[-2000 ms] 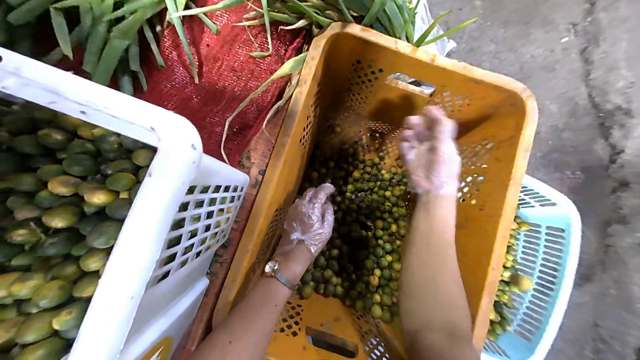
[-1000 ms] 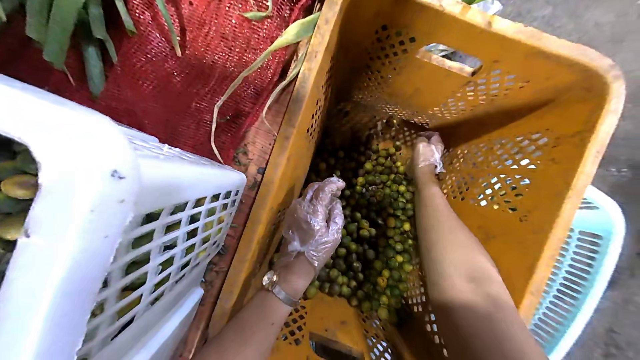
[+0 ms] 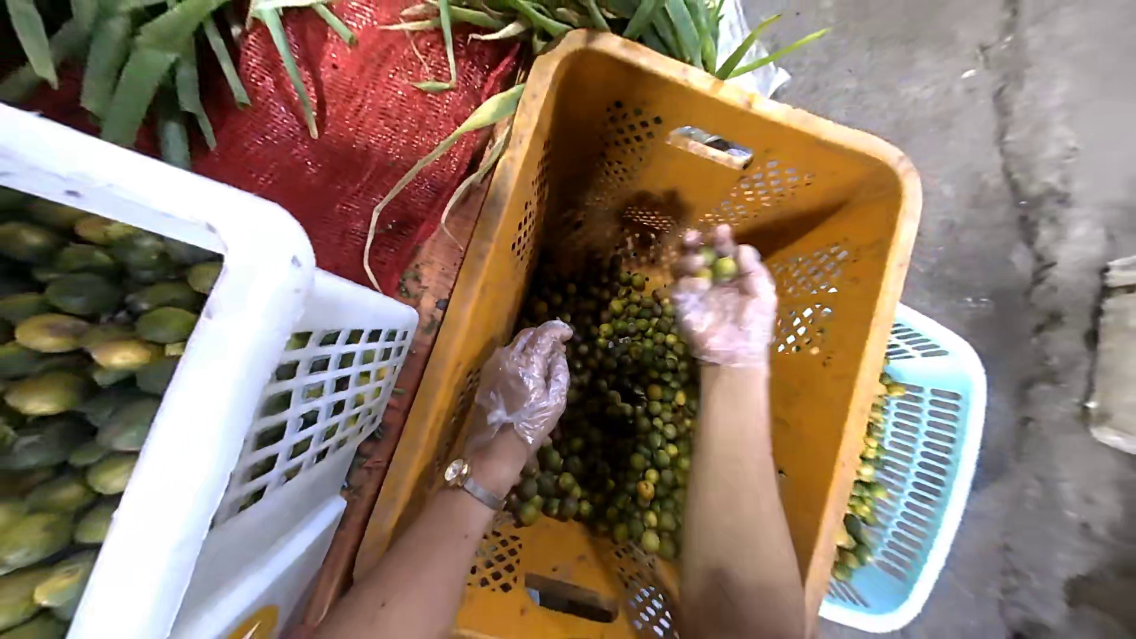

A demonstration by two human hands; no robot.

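An orange plastic crate (image 3: pixel 852 222) holds a heap of small green and yellow citrus fruits (image 3: pixel 652 417). My right hand (image 3: pixel 728 302), in a clear plastic glove, is raised inside the crate with its palm up and fingers curled around a few of the small fruits. Along the crate's left side, my left hand (image 3: pixel 528 377), also gloved and with a watch at the wrist, is bent over the edge of the heap. Whether fruit lies under its curled fingers cannot be seen.
At left, a white plastic crate (image 3: pixel 266 266) holds larger green citrus fruits (image 3: pixel 84 293). Red mesh (image 3: pixel 355 124) and long green leaves (image 3: pixel 142 62) lie behind it. A light-blue basket (image 3: pixel 963 426) with small fruits stands right of the orange crate, on the concrete floor (image 3: pixel 1047 355).
My right hand has come up from the crate's far right side, where it was a second ago, and now shows fruits in its palm. The left hand has stayed near the left wall.
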